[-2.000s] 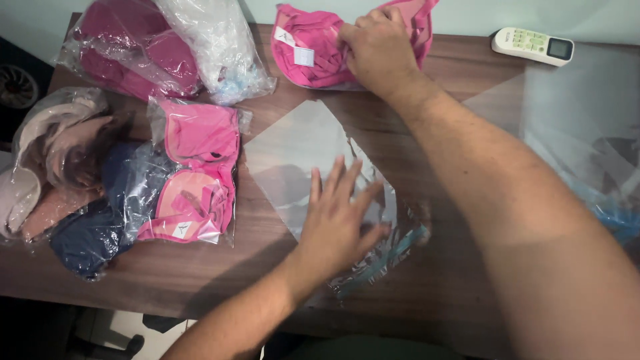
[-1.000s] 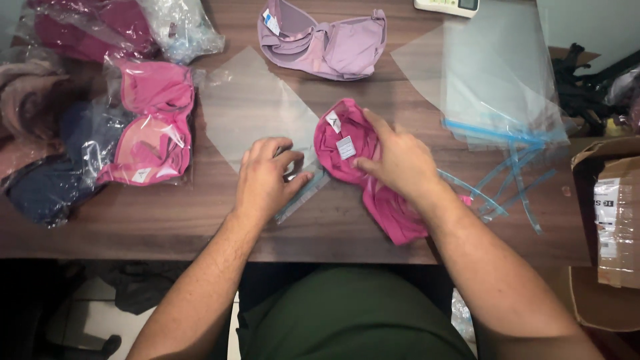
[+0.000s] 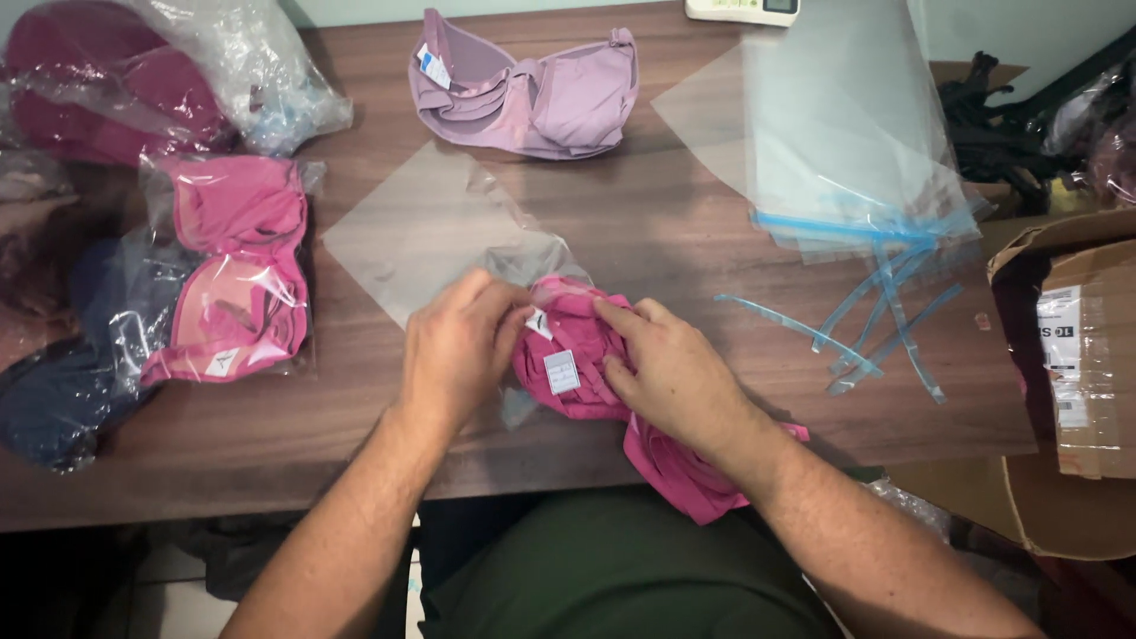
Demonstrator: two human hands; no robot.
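A folded pink bra (image 3: 577, 355) with tags lies at the table's front edge, part of it hanging over. My right hand (image 3: 674, 373) grips it from the right, thumb and fingers on the cup. My left hand (image 3: 466, 337) pinches the mouth of a clear plastic bag (image 3: 399, 235), which lies flat behind it, at the bra's left end. Whether the bra's end is inside the bag I cannot tell. A mauve bra (image 3: 568, 102) lies farther back. On the left, a bagged pink bra (image 3: 240, 266) overlaps bagged navy garments (image 3: 62, 417).
Clear bags with a blue edge (image 3: 843, 133) are stacked at the back right, blue plastic strips (image 3: 896, 319) in front of them. A white remote control (image 3: 744, 9) touches the back edge. Bagged maroon garments (image 3: 106, 80) lie back left. An open cardboard box (image 3: 1083, 355) stands at the right.
My right hand has brought the pink bra from the back of the table to the front edge beside my left hand. The left hand has closed on the bag's mouth. The view has shifted.
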